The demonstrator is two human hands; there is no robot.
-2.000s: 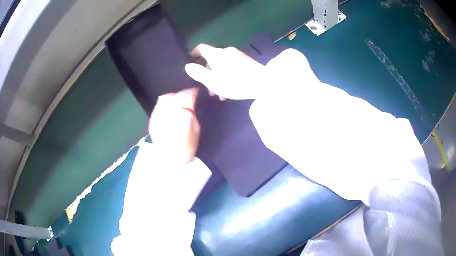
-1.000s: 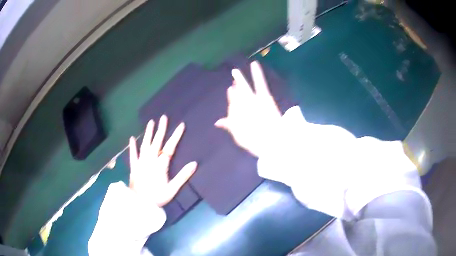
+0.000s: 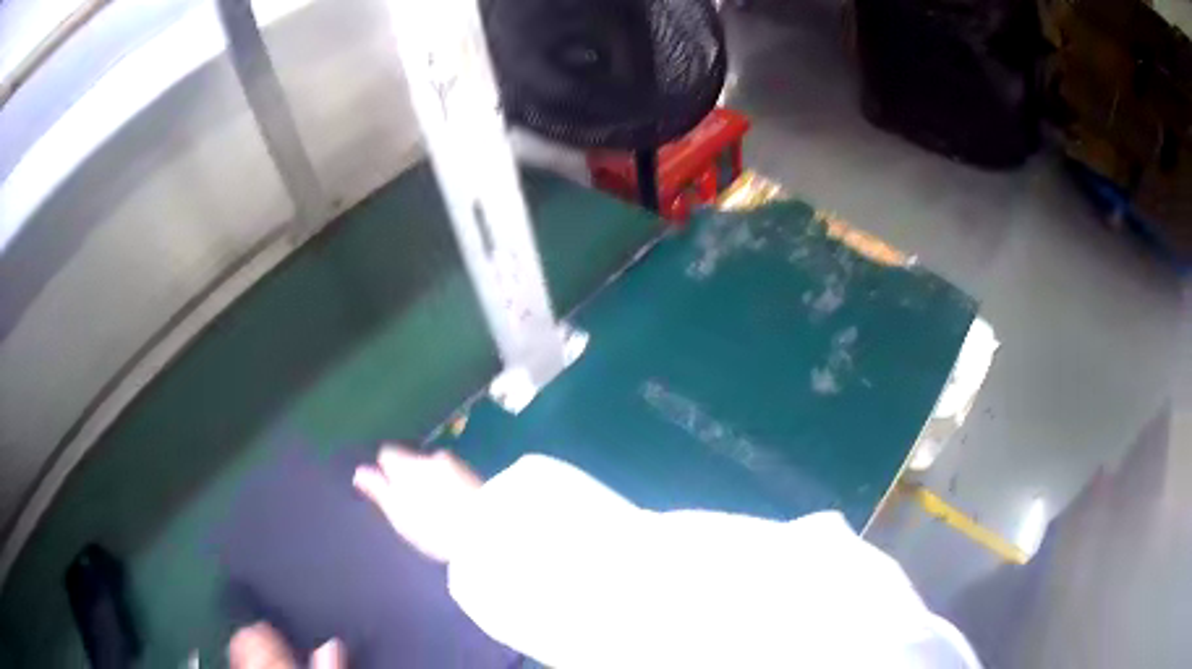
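Note:
Dark purple-black card blanks [image 3: 314, 555] lie flat at the lower left, blurred, overlapping the table and the green strip behind it. My right hand [image 3: 425, 497] rests at their right edge, fingers pointing left; whether it grips a sheet is unclear. My left hand [image 3: 281, 650] is mostly cut off by the bottom edge; only blurred fingertips show over the blanks. A folded black box [image 3: 102, 608] stands on the green strip at the far lower left, partly cut off by the picture's edge.
A white perforated post [image 3: 490, 229] is bolted at the seam between the blue-green table [image 3: 706, 392] and the green strip [image 3: 327, 327]. A black fan [image 3: 601, 65] and red stool [image 3: 680, 163] stand beyond. A pale guard runs along the left; a dark object sits on the floor at upper right.
The view has swung right and up, so blanks, box and hands sit lower left. The fan, stool and floor have come into view. My left hand is now mostly out of the picture.

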